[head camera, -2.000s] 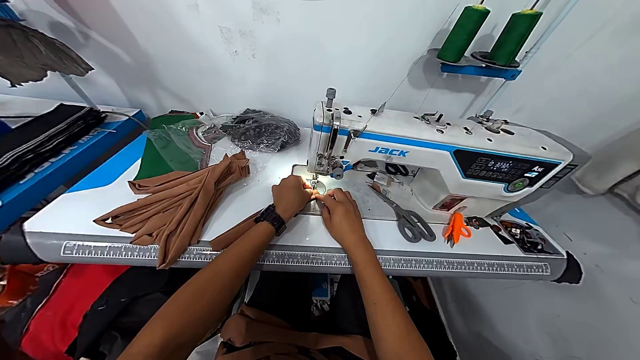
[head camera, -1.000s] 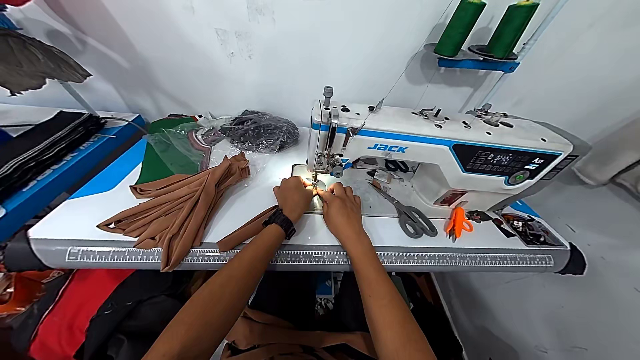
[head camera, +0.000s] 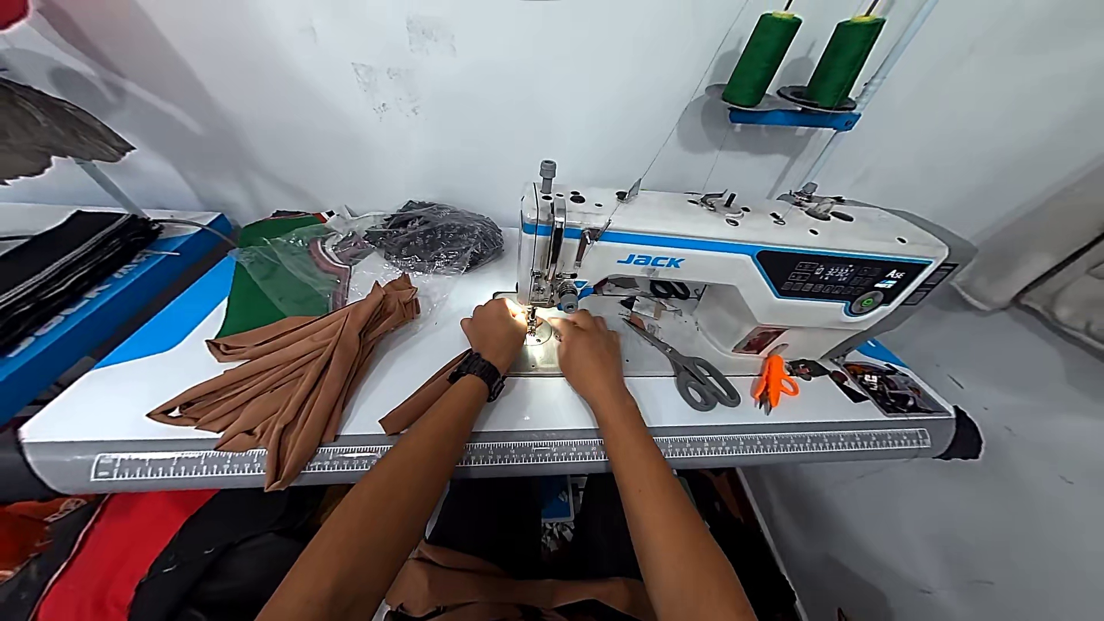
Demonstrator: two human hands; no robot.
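Observation:
A white and blue Jack sewing machine [head camera: 733, 250] stands on the table, its lamp lit over the needle area. My left hand [head camera: 496, 332], with a black watch at the wrist, lies just left of the presser foot [head camera: 532, 321]. A brown fabric strip [head camera: 423, 401] runs out from under that wrist. Close to the needle plate on the right is my right hand [head camera: 590, 352], fingers bent toward the foot. Whatever the fingertips pinch is hidden by hands and glare. A bundle of brown fabric strips [head camera: 319, 362] lies to the left, partly over the table edge.
Grey-handled scissors [head camera: 690, 371] and orange thread snips [head camera: 774, 384] lie right of my right hand. Green fabric [head camera: 267, 276] and a plastic bag with dark material [head camera: 440, 240] are behind the strips. A printed ruler [head camera: 552, 452] follows the front edge. Green thread cones [head camera: 763, 60] stand above.

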